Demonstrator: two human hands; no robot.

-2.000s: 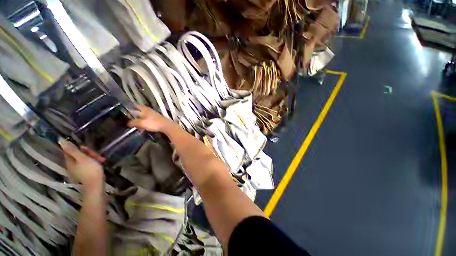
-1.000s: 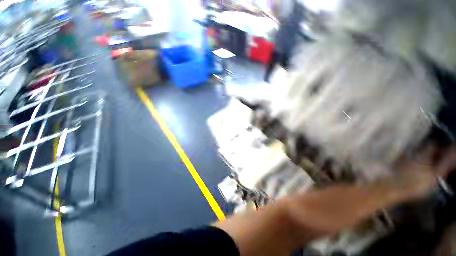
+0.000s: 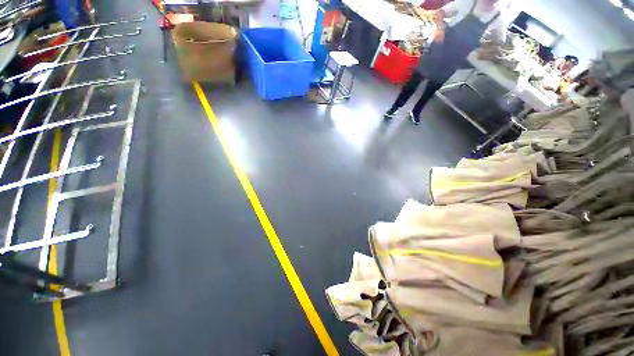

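Note:
Neither of my hands is in the picture. Tan tote bags (image 3: 445, 243) with yellow stripes hang in bunches close in front of me at the right, with their long handles bunched towards the right edge. The bags hide most of what holds them; small shiny rod ends show among the handles. An empty silvery rack (image 3: 119, 195) stands at the left, with bare hanging arms sticking out in a row and its base frame on the floor.
A brown tub-like container (image 3: 205, 52), a blue plastic bin (image 3: 278, 66), a small white-topped stool (image 3: 340, 61) and a red crate (image 3: 396, 62) stand ahead. A person (image 3: 452, 45) stands by a worktable (image 3: 480, 125). A yellow line (image 3: 257, 201) runs along the floor.
My view has swung left, away from the brown bags, to the aisle and empty rack. Both hands were on the rack's uprights two seconds ago; my arms are now out of view.

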